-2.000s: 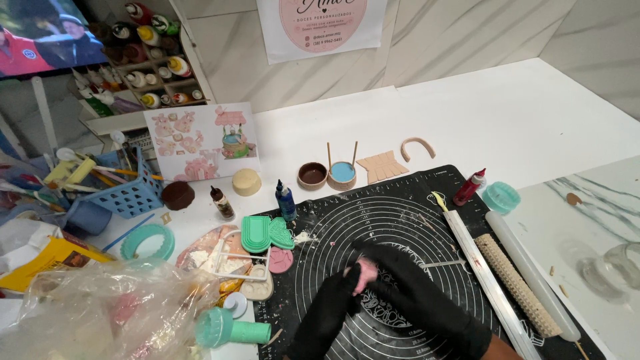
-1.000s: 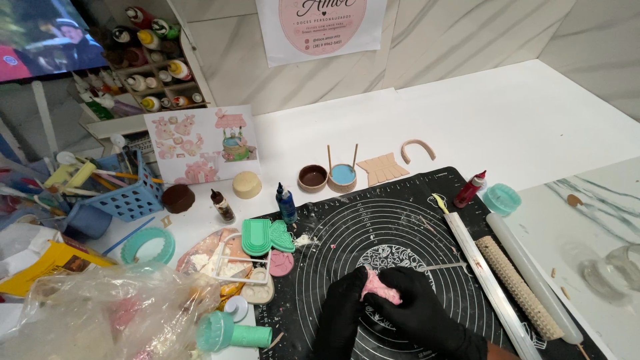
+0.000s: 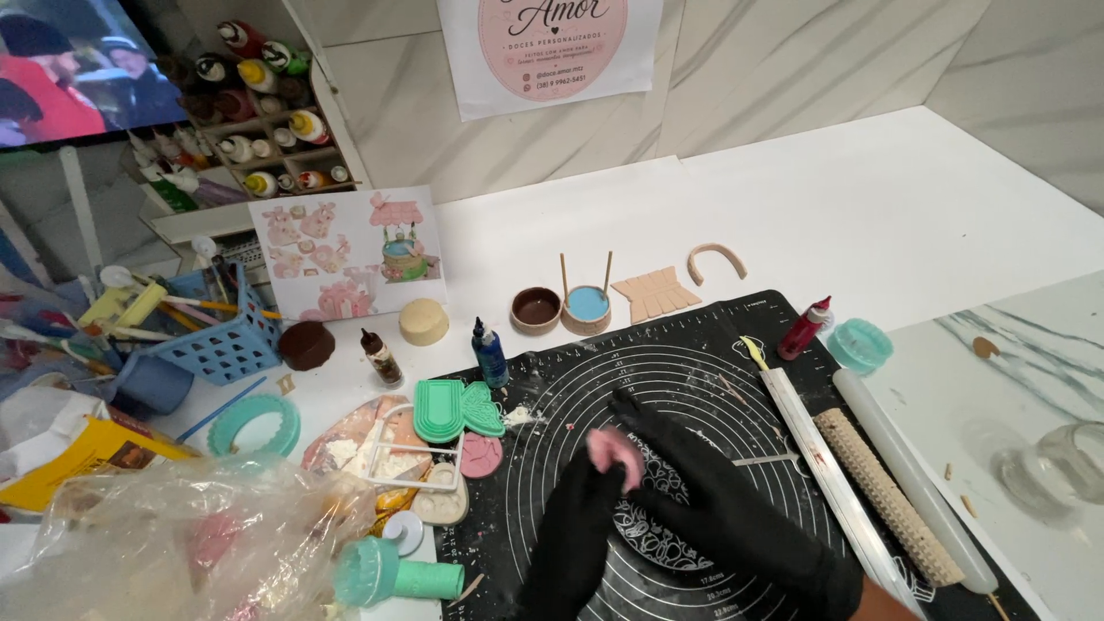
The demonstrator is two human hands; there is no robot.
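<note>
In black gloves, both my hands are over the black pastry mat (image 3: 552, 379) with white circles. My left hand (image 3: 578, 509) grips a lump of pink modelling paste (image 3: 617, 457), which looks blurred. Beside it on the right, my right hand (image 3: 690, 466) has its fingers stretched out, its thumb near the paste. Green plastic cutters (image 3: 440, 410) and a pink disc (image 3: 481, 454) lie left of my hands. At the back stand a small bowl with brown filling (image 3: 536, 309) and one with blue filling (image 3: 587, 309) and two upright sticks.
A textured rolling pin (image 3: 888, 496), a smooth white roller (image 3: 914, 483) and a long pale bar (image 3: 837, 483) lie at the right. Small dye bottles (image 3: 490, 354) stand around the mat. Clear plastic bags (image 3: 190, 543) and a blue basket (image 3: 216, 345) crowd the left.
My right hand was closed around the pink paste with my left a second ago; now its fingers are extended and farther up the mat. The paste sits higher, in my left hand.
</note>
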